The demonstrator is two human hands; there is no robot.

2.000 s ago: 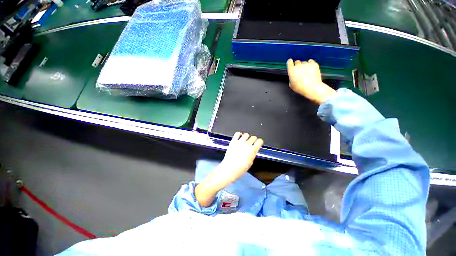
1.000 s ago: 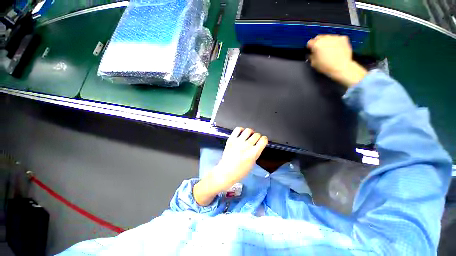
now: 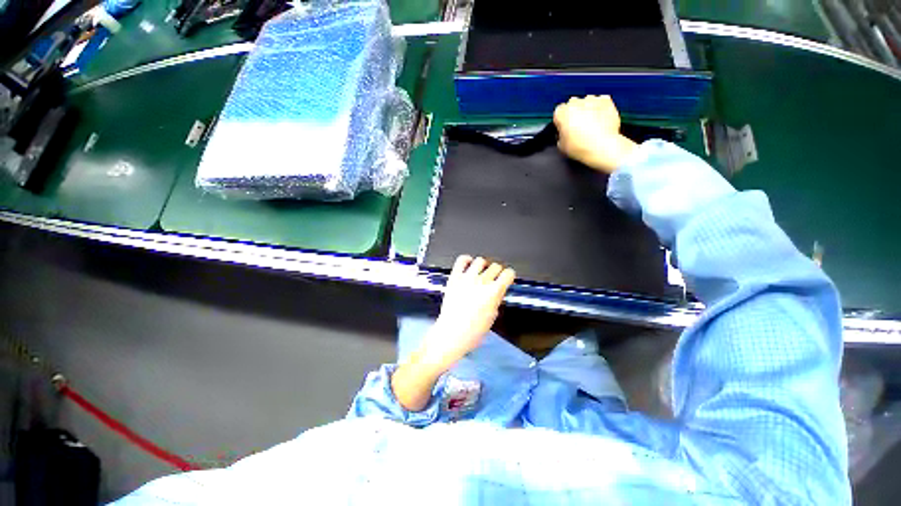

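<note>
A black liner sheet lies over the inside of the shallow metal tray in front of me. Its far edge is wavy and raised off the tray's back edge. My right hand is closed on that far edge, just in front of the blue wall of the second tray. My left hand has its fingers over the tray's near edge and holds it; the thumb is hidden.
A second black-lined tray with a blue front wall stands right behind. A bubble-wrapped panel lies on the green board at the left. A metal latch is at the right, rollers at the far right.
The sheet was flat at first, then lifted and shifted right with my right hand. Now it is lower and back over the tray, its far edge bent. My left hand has stayed at the near edge.
</note>
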